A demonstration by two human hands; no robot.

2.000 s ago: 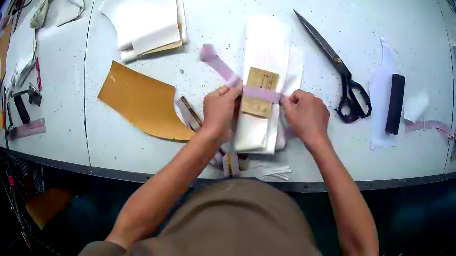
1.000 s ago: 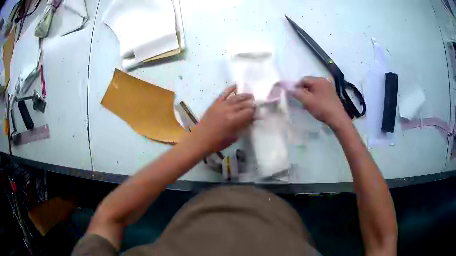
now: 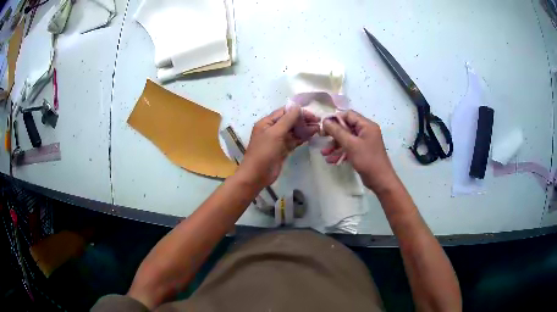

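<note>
A cream-white cloth bundle (image 3: 334,183) lies lengthwise in front of me, its near end by the table edge. A mauve tie strip (image 3: 319,97) passes over its upper part. My left hand (image 3: 276,137) and my right hand (image 3: 356,143) meet over the middle of the bundle, fingertips almost touching, both pinching the tie strip. The exact crossing of the strip is hidden by my fingers. The tan card label does not show on the upper face.
Black-handled shears (image 3: 421,116) lie right of the bundle. Further right are a black bar (image 3: 482,142) and thin white paper (image 3: 464,122). An orange-brown pattern piece (image 3: 180,131), folded cream panels (image 3: 189,36) and rolled strips (image 3: 287,207) lie left.
The bundle has been turned over, so its card label no longer shows. My hands were at either side of it and have come together over its middle with the strip.
</note>
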